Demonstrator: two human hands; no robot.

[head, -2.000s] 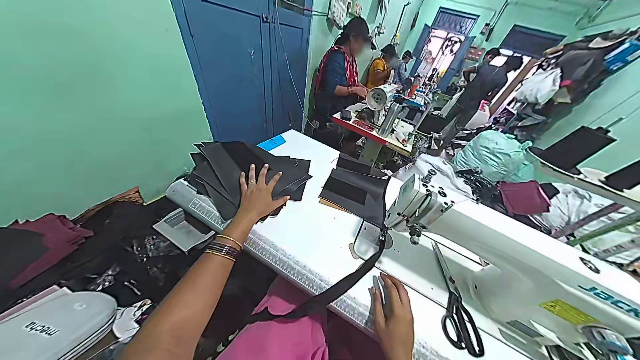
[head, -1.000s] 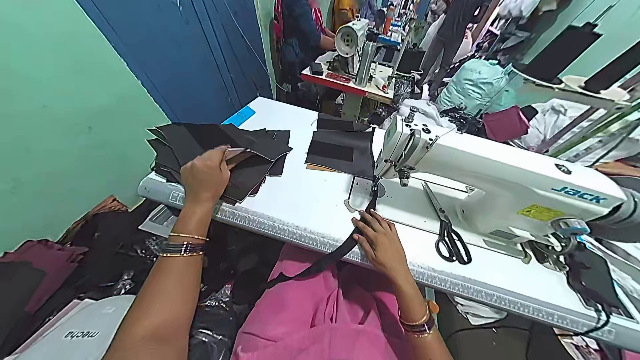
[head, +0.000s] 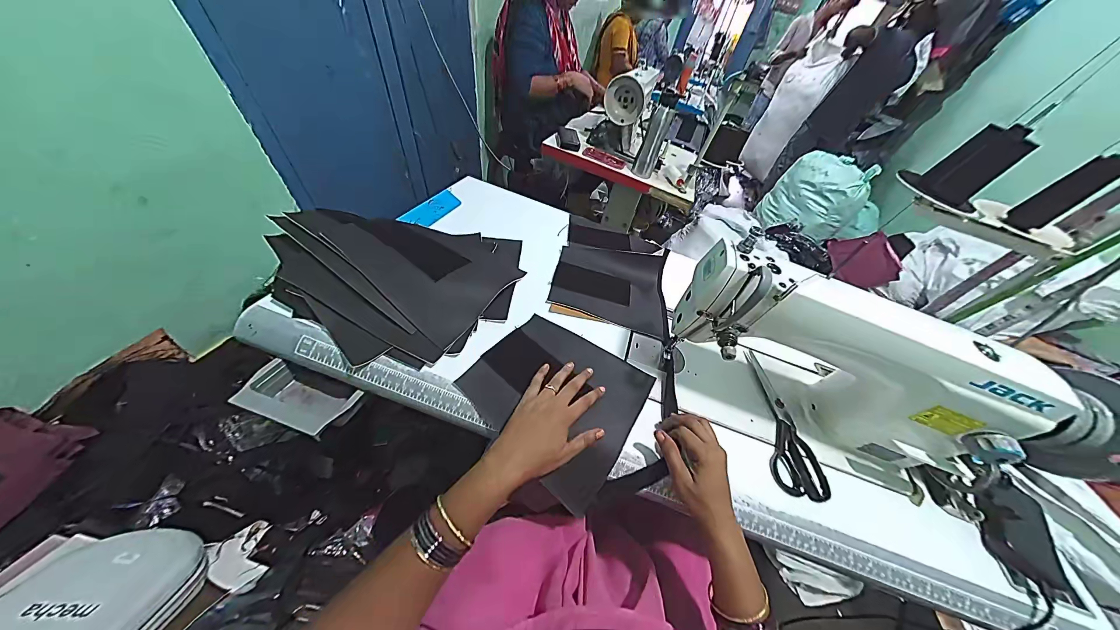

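Observation:
My left hand [head: 547, 424] lies spread on a black fabric panel [head: 604, 385] at the front edge of the white sewing table. My right hand [head: 696, 459] pinches a black binding strip [head: 668, 389] that runs up to the needle area of a white Jack sewing machine [head: 840, 350]. Behind the needle, another black panel [head: 643, 267] with a darker patch lies joined to the strip's line. A fanned pile of black panels [head: 385, 280] rests at the table's left end. Black-handled scissors [head: 792, 455] lie on the machine bed, right of my right hand.
A blue flat piece [head: 430, 208] lies at the table's far left corner. Beyond stand a second sewing machine [head: 630, 96] and several people. Thread cones [head: 980, 162] are at the right. Dark cloth and plastic scraps [head: 157, 437] cover the floor at the left, near a grey case [head: 105, 582].
My left hand has moved right from the pile, and a black panel now lies under it near the machine. My right hand has shifted down along the strip, nearer the table's front edge.

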